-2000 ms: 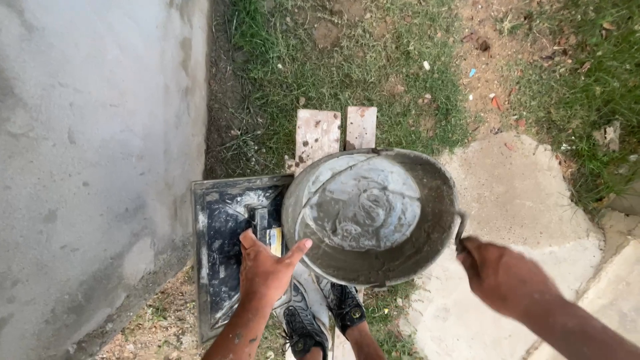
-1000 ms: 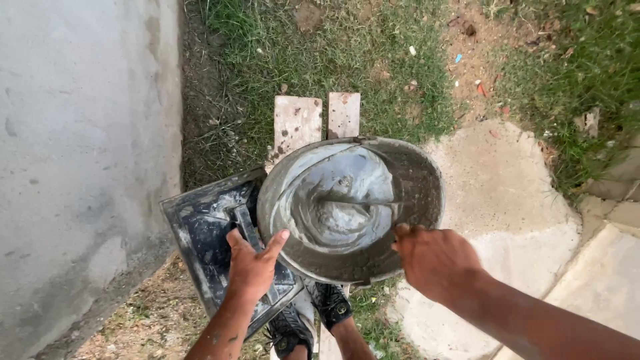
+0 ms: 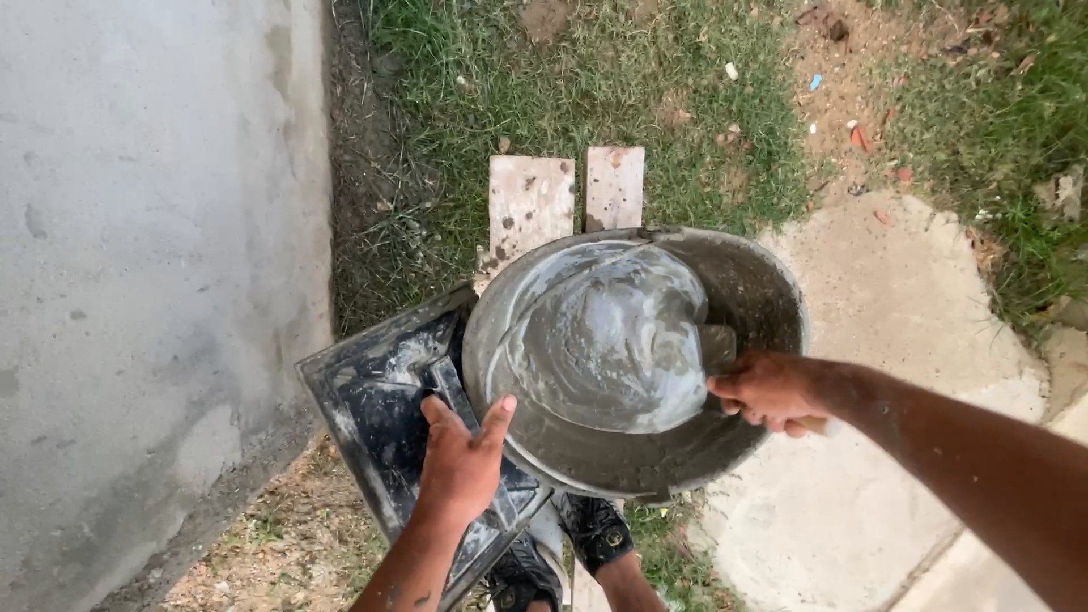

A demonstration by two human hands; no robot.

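Observation:
A round bucket (image 3: 786,293) holds wet grey cement mortar (image 3: 608,340), its surface swirled. Inside it on the right, my right hand (image 3: 769,393) grips the handle of a trowel (image 3: 718,344), whose blade is partly hidden in the mix. My left hand (image 3: 463,459) rests over the grip of a black plastic plasterer's board (image 3: 382,425), with the thumb near the bucket's left rim; whether the fingers close round the grip is hidden. The board lies tilted against the left side of the bucket.
A grey plastered wall (image 3: 161,255) stands at the left. Two wooden planks (image 3: 531,200) run under the bucket, with my shoes (image 3: 595,531) below it. Grass (image 3: 680,93) lies beyond, and broken concrete slabs (image 3: 892,323) lie at the right.
My right hand has moved from the bucket's right rim into the bucket, and a trowel now shows in it. The black board has turned at an angle. The mortar's surface has changed shape.

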